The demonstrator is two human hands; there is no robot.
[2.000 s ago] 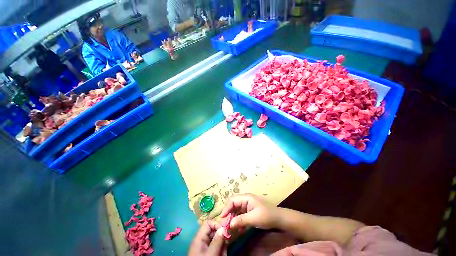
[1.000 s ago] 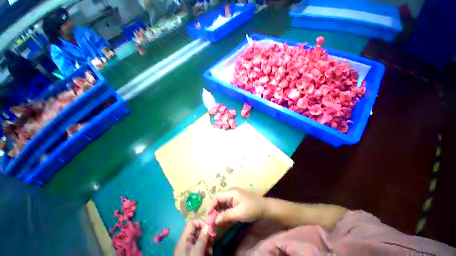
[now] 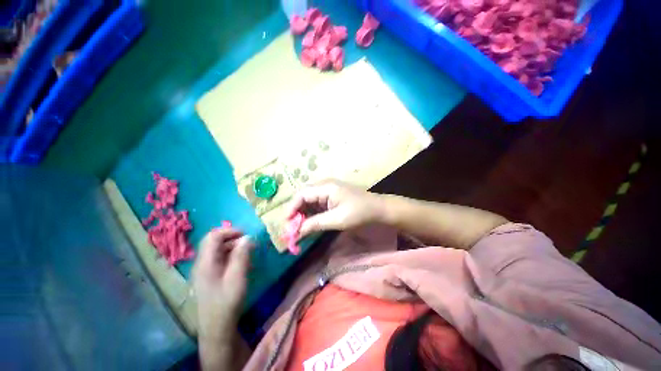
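Note:
My right hand (image 3: 337, 209) pinches a pink moulded piece (image 3: 293, 233) over the near corner of the cardboard sheet (image 3: 290, 109). My left hand (image 3: 223, 272) is blurred, apart from my right hand, over the green bench to its left. A small pink part (image 3: 227, 224) shows at its fingertips; whether the fingers grip it is unclear. A shiny green cap (image 3: 265, 187) sits on the cardboard's near left corner, beside grey-brown spots. Small pink parts (image 3: 170, 232) lie in a loose pile left of my left hand. Cupped pink parts (image 3: 319, 42) lie at the cardboard's far edge.
A large blue tray (image 3: 478, 72) heaped with pink shells is at upper right, cut off by the picture's edge. Blue bins (image 3: 72, 94) stand at upper left. A grey metal panel (image 3: 80, 268) is at left. Dark red floor with yellow-black tape (image 3: 612, 203) lies at right.
The view has tipped downward, so the bench items sit higher in the picture. My left hand has parted from my right and moved left to the lone small pink part. My right hand keeps the pink piece.

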